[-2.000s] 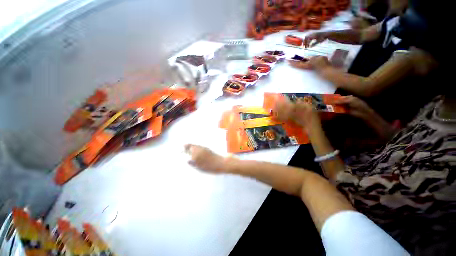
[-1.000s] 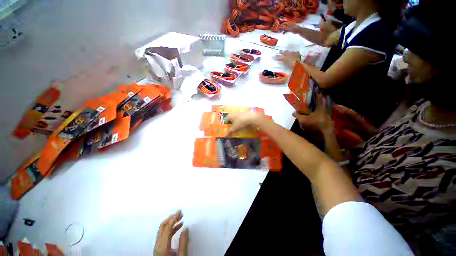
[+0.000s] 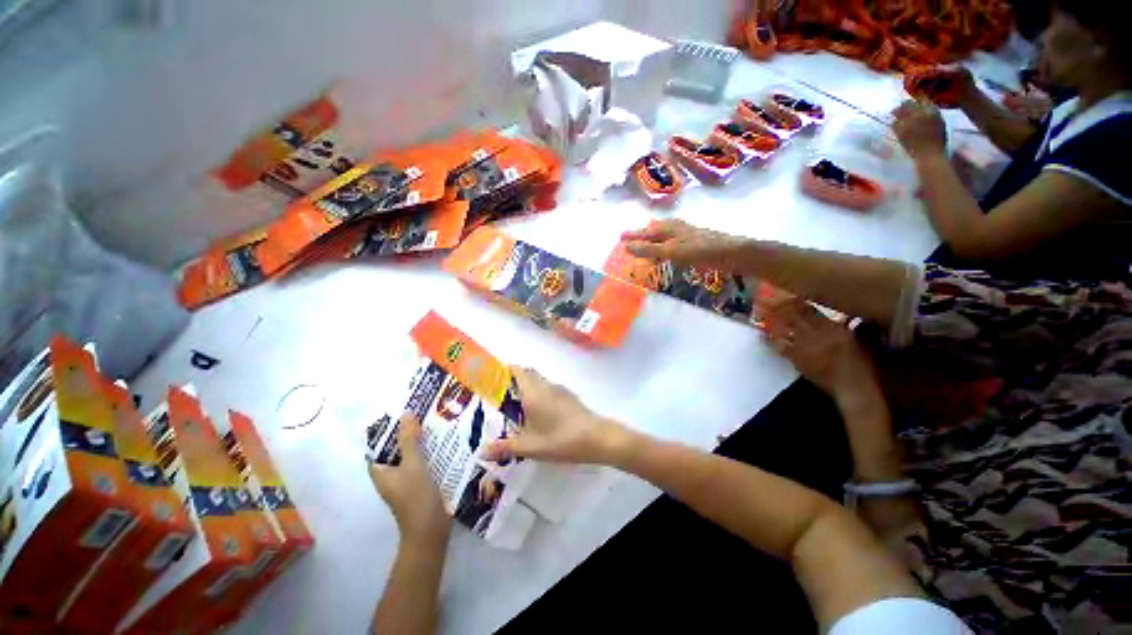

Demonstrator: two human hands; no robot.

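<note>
A retail box is held over the white table between my two hands, white printed panel up, with an orange and yellow side along its far edge. My left hand grips its left side near the dark-printed end. My right hand grips its right side. White flaps stick out at the near right end. Another filled box lies beyond it, orange-and-dark front up, with orange flaps at its ends.
Finished boxes stand at left. Flat cartons are piled at the back. Orange coils in clear trays lie in a row beyond. A pale ring lies left. At right, a co-worker's hands touch another carton.
My right hand has come back from the boxes at right, and one box is now held in both my hands. The co-worker's hands have moved onto the table with a carton. The view has turned left.
</note>
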